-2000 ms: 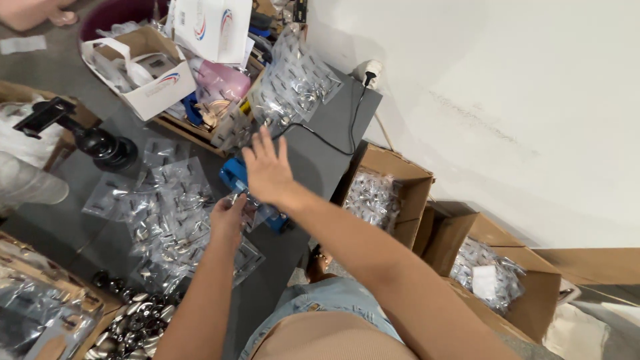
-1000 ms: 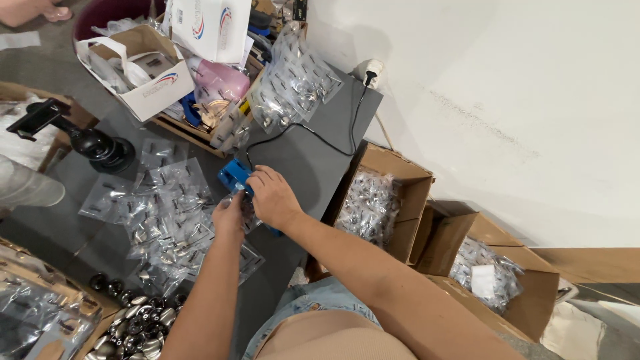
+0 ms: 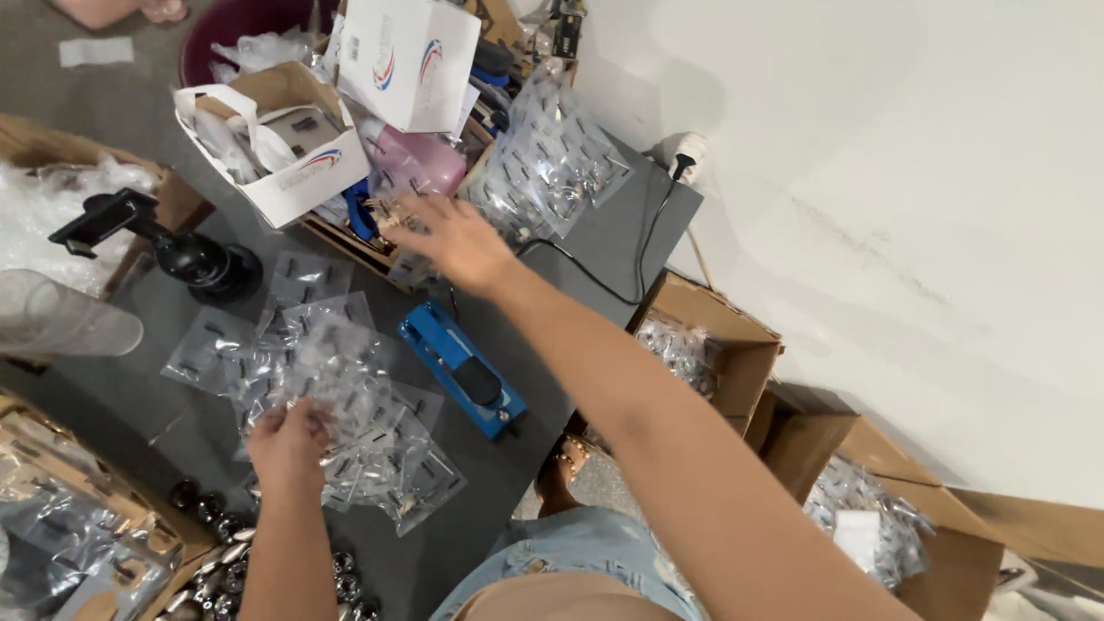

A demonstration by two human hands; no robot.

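Observation:
A blue heat sealer with a black pad (image 3: 461, 369) lies on the grey table, and neither hand touches it. My left hand (image 3: 289, 440) is at the lower left edge of a pile of small clear plastic bags (image 3: 345, 379) holding small metal parts; its fingers are bent, and whether they pinch a bag is not clear. Above the sealer my right hand (image 3: 453, 241) reaches over the edge of a crowded cardboard box, fingers spread and slightly blurred. More filled bags (image 3: 556, 155) are heaped just right of that box.
A black phone mount (image 3: 203, 259) and a clear plastic cup (image 3: 69, 315) stand at the left. Shiny metal parts (image 3: 216, 573) lie at the lower left. The black power cord (image 3: 595, 280) crosses the table. Cardboard boxes with bags (image 3: 729, 371) stand beyond the right edge.
Both hands were at the blue sealer one second ago. My left hand has moved left to the bag pile, and my right hand has moved up to the crowded box.

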